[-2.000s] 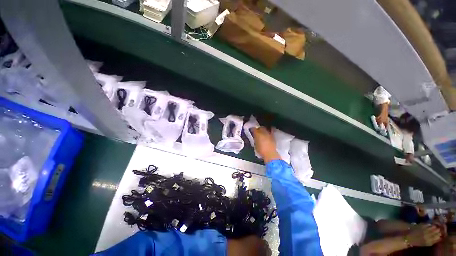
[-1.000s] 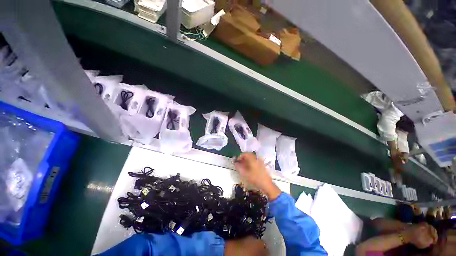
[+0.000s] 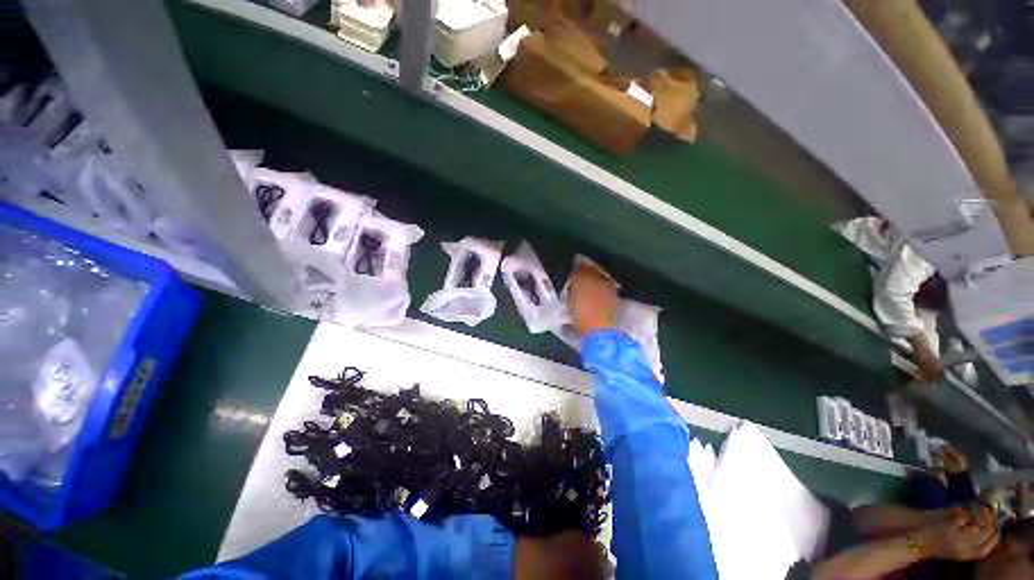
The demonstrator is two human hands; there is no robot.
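Observation:
A tangled pile of black cables (image 3: 454,459) with small white tags lies on a white mat (image 3: 267,499). White pouches stand along the green belt; one with a black coil (image 3: 530,289) is just left of my right hand (image 3: 592,297). My right hand is over another white pouch, and its fingertips are blurred, so its grip cannot be told. A white pouch (image 3: 641,334) shows right of that hand, with no black coil visible. My left hand (image 3: 561,557) is at the pile's near edge, cut off by the picture's bottom; its fingers are not clear.
A blue bin (image 3: 136,374) with clear bags is at the left. A grey post (image 3: 187,159) rises beside the belt. White sheets (image 3: 754,499) lie right of the mat. Small white units (image 3: 856,427) sit farther right. Other people's hands (image 3: 958,530) show at lower right. An open brown carton (image 3: 578,96) is behind.
My right hand has moved from above the pile's far edge out over a pouch on the belt. The pouches have shifted left relative to the mat. My left hand stays at the pile's near edge.

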